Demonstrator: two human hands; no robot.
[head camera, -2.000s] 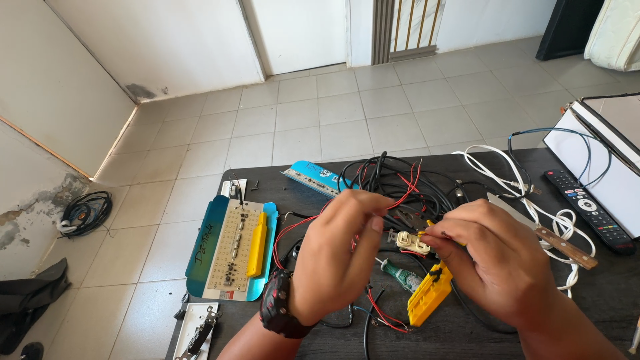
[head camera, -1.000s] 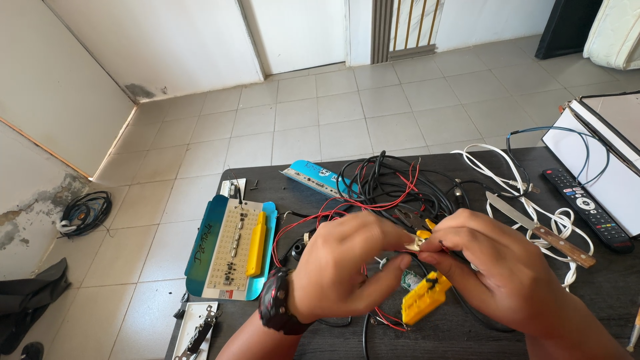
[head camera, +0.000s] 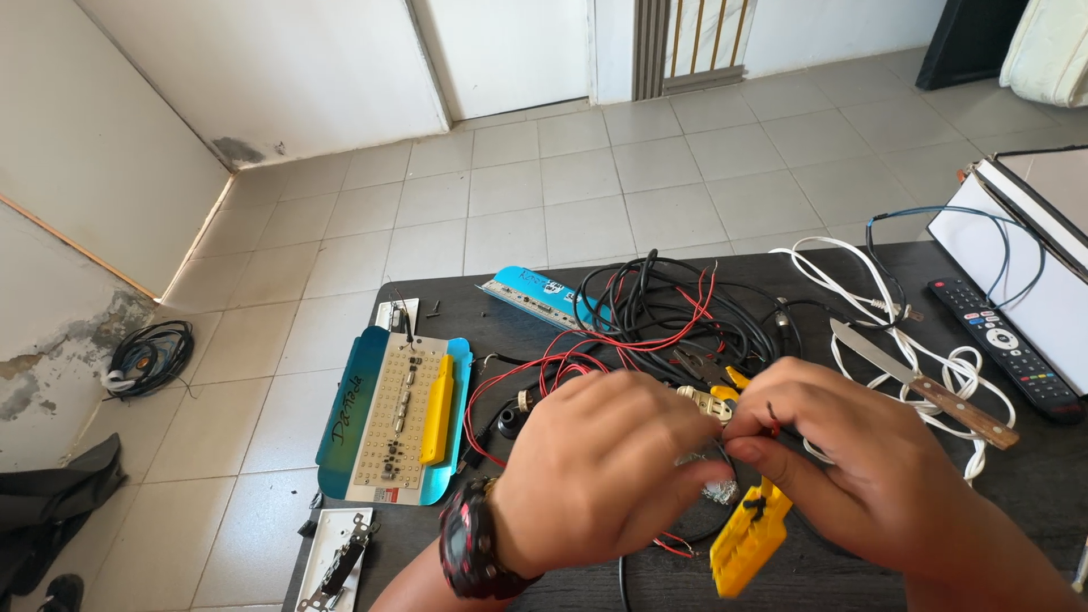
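My left hand (head camera: 608, 459), a watch on its wrist, and my right hand (head camera: 837, 459) meet fingertip to fingertip over the dark table. Between and just behind the fingers shows a small cream-coloured fitting (head camera: 707, 403); which hand grips it is not clear. A short red and dark wire piece (head camera: 773, 418) sticks out at my right fingers. Below them is a yellow plastic piece (head camera: 750, 535) with a black tie or wire on it. Pliers (head camera: 704, 367) with yellow handles lie behind the hands, partly hidden. Red wires (head camera: 586, 344) and coiled black cable (head camera: 650, 297) lie beyond.
An LED circuit board (head camera: 399, 416) on a blue panel carries a yellow strip (head camera: 437, 410) at left. Another blue panel (head camera: 540, 297) lies behind. To the right are a wooden-handled knife (head camera: 926, 387), white cable (head camera: 960, 361), a remote control (head camera: 1003, 348) and a white box (head camera: 1003, 229).
The cream fitting, in plain view between the hands two seconds ago, is now partly covered by the fingers. Both hands have stayed close together with small finger movements.
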